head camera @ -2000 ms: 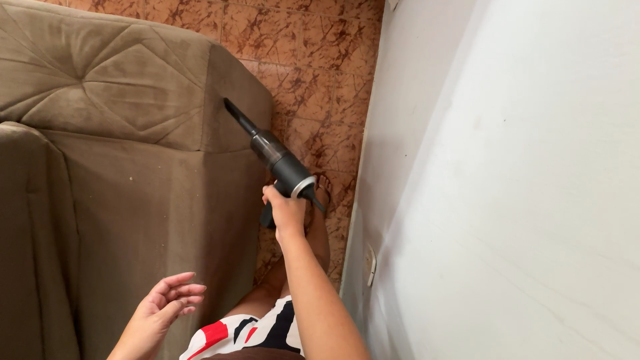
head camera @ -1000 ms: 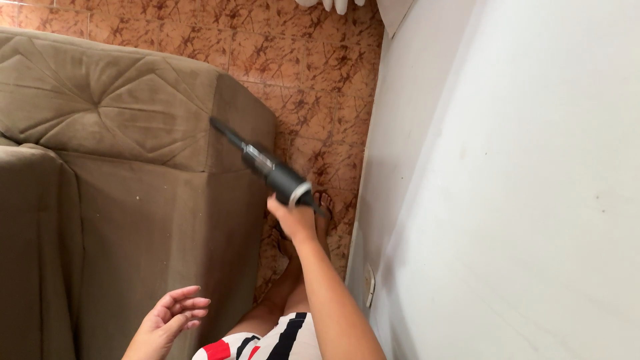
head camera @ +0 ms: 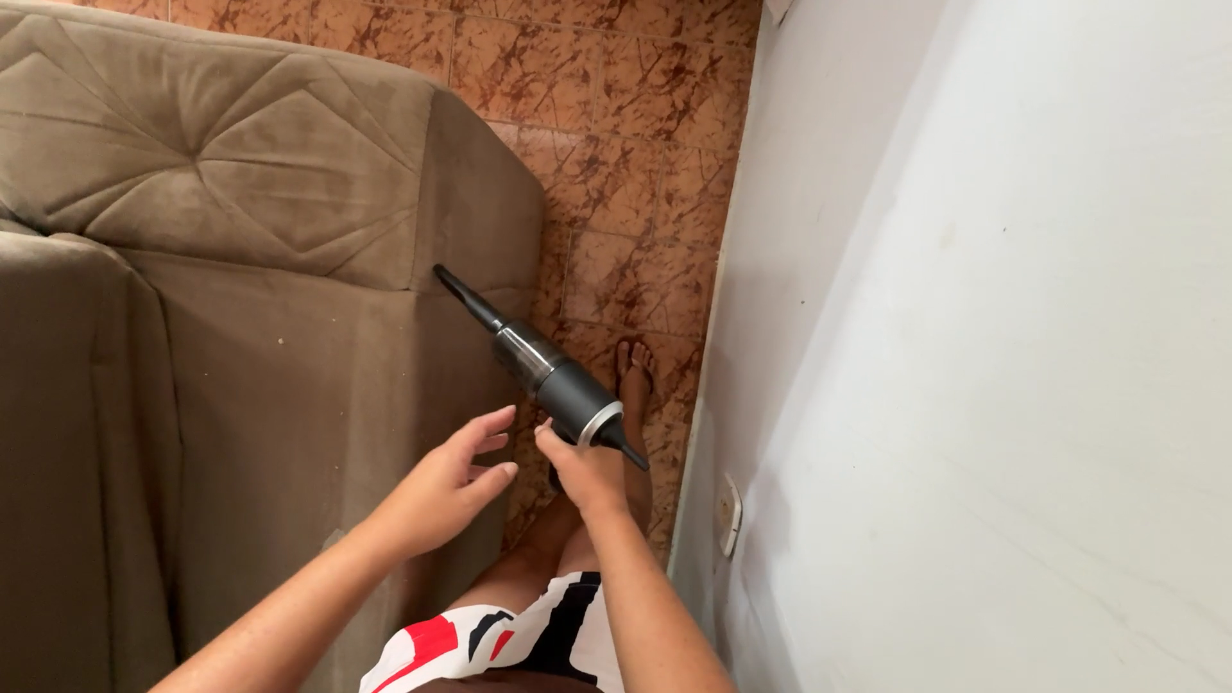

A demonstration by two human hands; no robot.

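My right hand (head camera: 585,472) grips the handle of a black handheld vacuum cleaner (head camera: 568,385), which has a silver ring and a clear, dark dust cup. Its narrow crevice nozzle (head camera: 469,298) points up and left, with the tip at or just over the corner seam of a brown upholstered sofa (head camera: 279,423); whether it touches cannot be told. Left of the vacuum's body, my left hand (head camera: 457,486) is empty, fingers apart, close to the right hand but not touching it. Small pale crumbs (head camera: 281,341) lie scattered on the sofa's fabric.
A white wall (head camera: 962,385) with a socket plate (head camera: 731,517) runs along the right. Between the sofa and the wall is a strip of reddish-brown tiled floor (head camera: 635,192), where my sandalled foot (head camera: 634,361) stands. A tufted sofa section (head camera: 202,154) rises at the upper left.
My left hand has moved up and to the right, closer to the vacuum cleaner. My right hand still holds the vacuum, its nozzle by the sofa's corner.
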